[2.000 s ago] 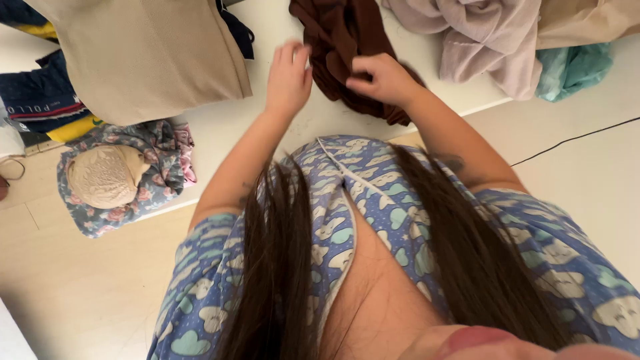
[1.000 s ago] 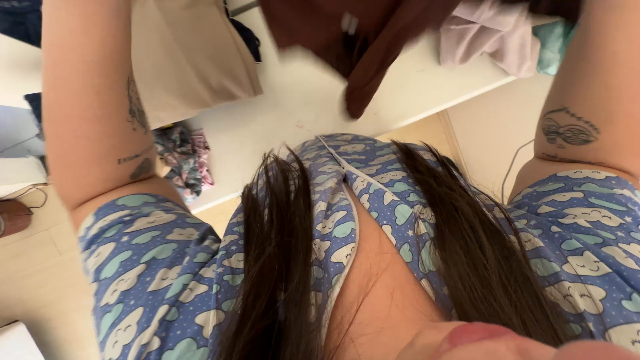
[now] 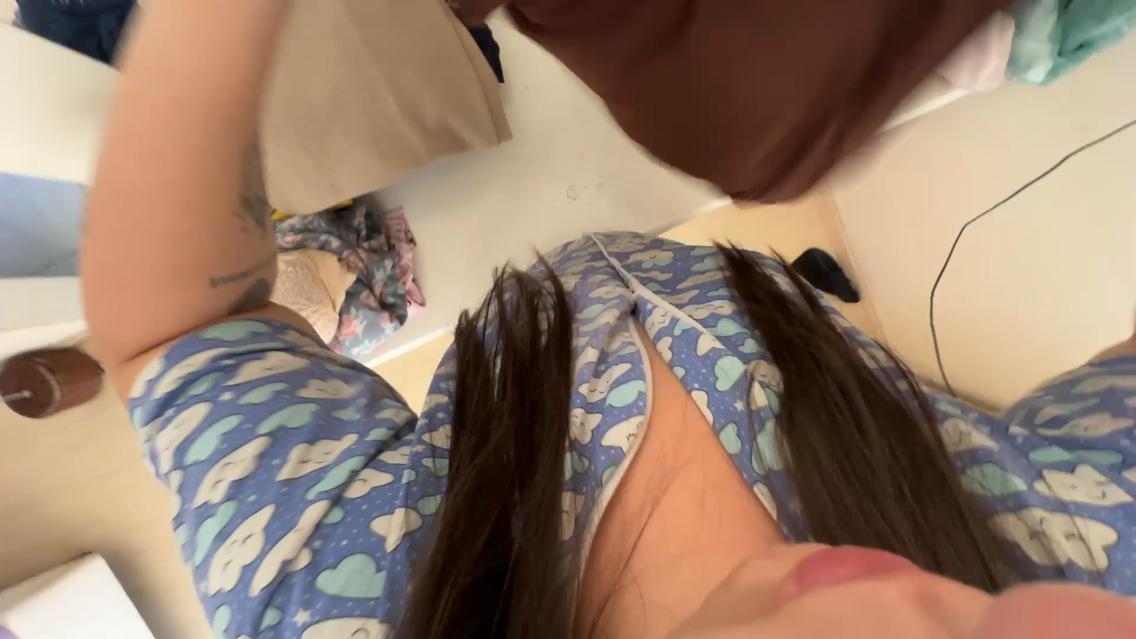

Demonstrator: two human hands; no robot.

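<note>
Dark brown cloth (image 3: 754,89), blurred by motion, hangs in the air at the upper middle and right of the head view, over a white surface (image 3: 550,169). My left arm rises out of the top edge, so my left hand is out of frame. Of my right arm only a sliver shows at the right edge, and that hand is outside the picture too. What holds the cloth cannot be seen. Beside the raised forearm lies a beige fabric piece (image 3: 382,98). Below it are a floral garment (image 3: 368,306) and a beige lace cup-shaped piece (image 3: 306,288).
Teal cloth (image 3: 1065,40) and pale pink cloth (image 3: 981,58) lie at the upper right. Dark blue fabric (image 3: 75,27) is at the upper left. A dark cable (image 3: 967,222) runs at right, near a small black item (image 3: 825,273). A brown cylindrical object (image 3: 51,382) is at far left.
The brown cloth, lying on the white surface under both my hands two seconds ago, is now lifted into the air. Both hands have left the view, and my arms have moved up and outward.
</note>
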